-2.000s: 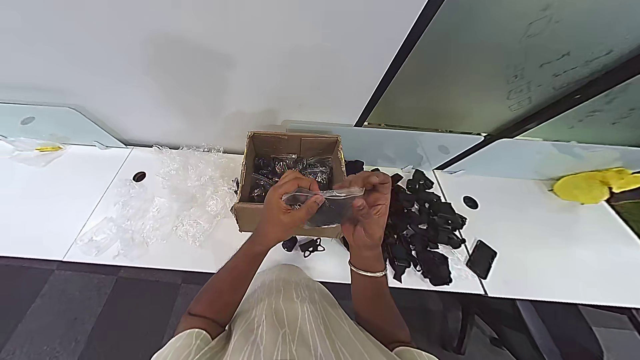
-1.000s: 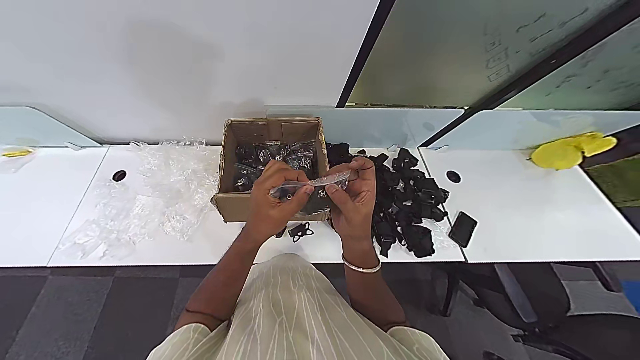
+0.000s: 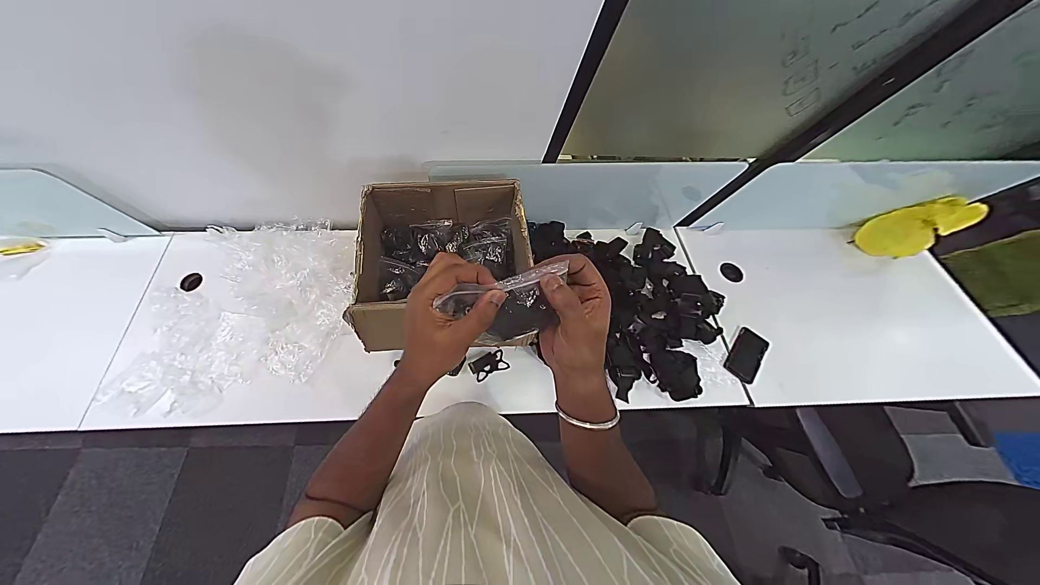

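My left hand point(image 3: 447, 313) and my right hand point(image 3: 578, 317) pinch the top edge of a clear plastic bag point(image 3: 520, 313) with a black item inside. The bag is held over the front right of an open cardboard box point(image 3: 386, 327), in which several clear bags of black items point(image 3: 439, 237) lie. To the right of the box is a heap of black items point(image 3: 662, 305); their kind is not clear. A small black item with loops point(image 3: 487, 366) rests on the table just before the box. Left of the box spreads a pile of clear plastic bags point(image 3: 276, 301).
A black phone-like object point(image 3: 746, 355) lies right of the black heap on the white table point(image 3: 845, 349). Farther right is a yellow object point(image 3: 910, 229). Low glass partitions point(image 3: 601, 195) stand along the back edge. An office chair point(image 3: 918, 504) is below right.
Both hands stay on the bag's top edge, and the left hand's grip has shifted along it. The box and the heaps have not plainly changed. The view has moved somewhat.
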